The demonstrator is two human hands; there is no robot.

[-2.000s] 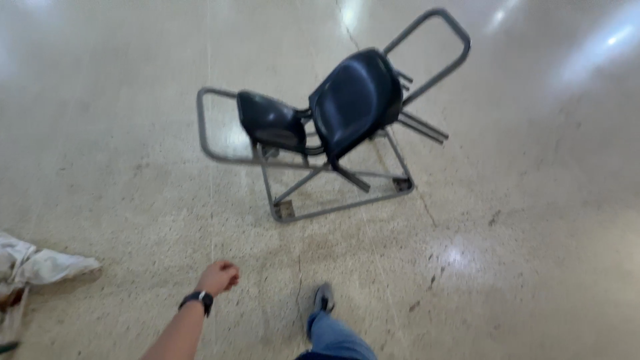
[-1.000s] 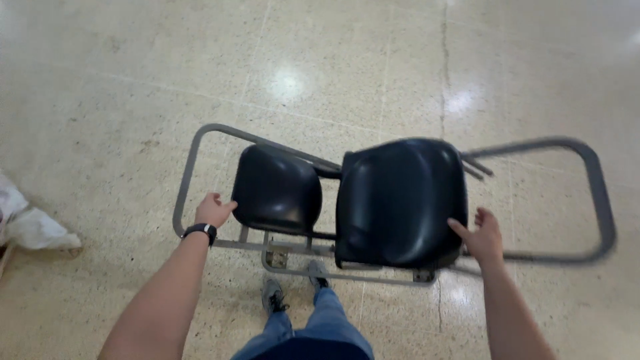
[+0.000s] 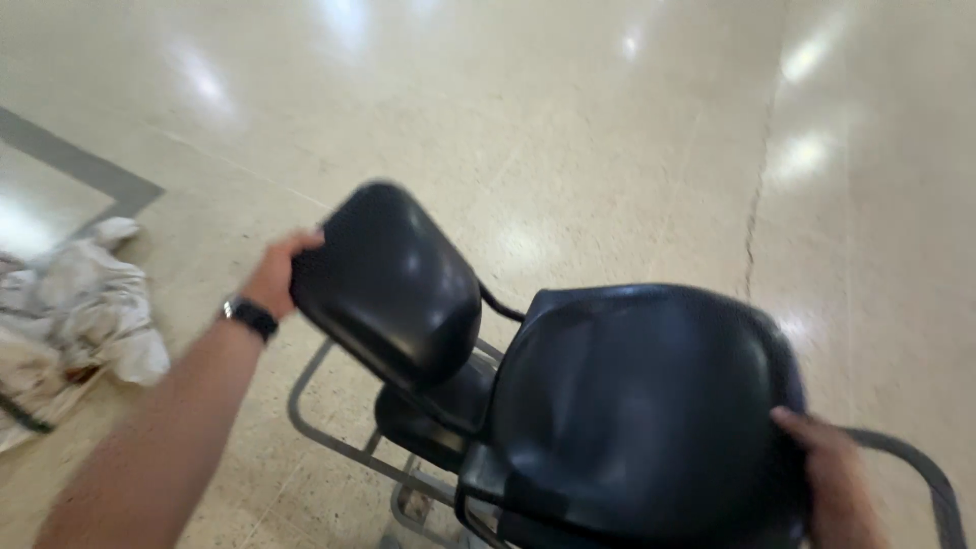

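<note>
A chair with a black plastic backrest point(image 3: 396, 282) and a black plastic seat point(image 3: 648, 412) is raised between my hands. My left hand point(image 3: 278, 271) grips the outer edge of the backrest and wears a dark watch on its wrist. On the seat's right edge, my right hand point(image 3: 831, 473) has its thumb over the rim; its other fingers are hidden below. Underneath lies another black seat part point(image 3: 419, 427), with a grey metal tube frame point(image 3: 335, 438) that sticks out at both sides.
Crumpled whitish, stained cloth or sacking point(image 3: 84, 313) lies on the polished floor point(image 3: 534, 152) at the left. A grey painted line point(image 3: 76, 160) runs beyond it. A crack crosses the floor on the right.
Both hands have closed on the upper chair, which is lifted and tilted off the seat part and frame beneath. It was lying over the frame earlier. The view has shifted.
</note>
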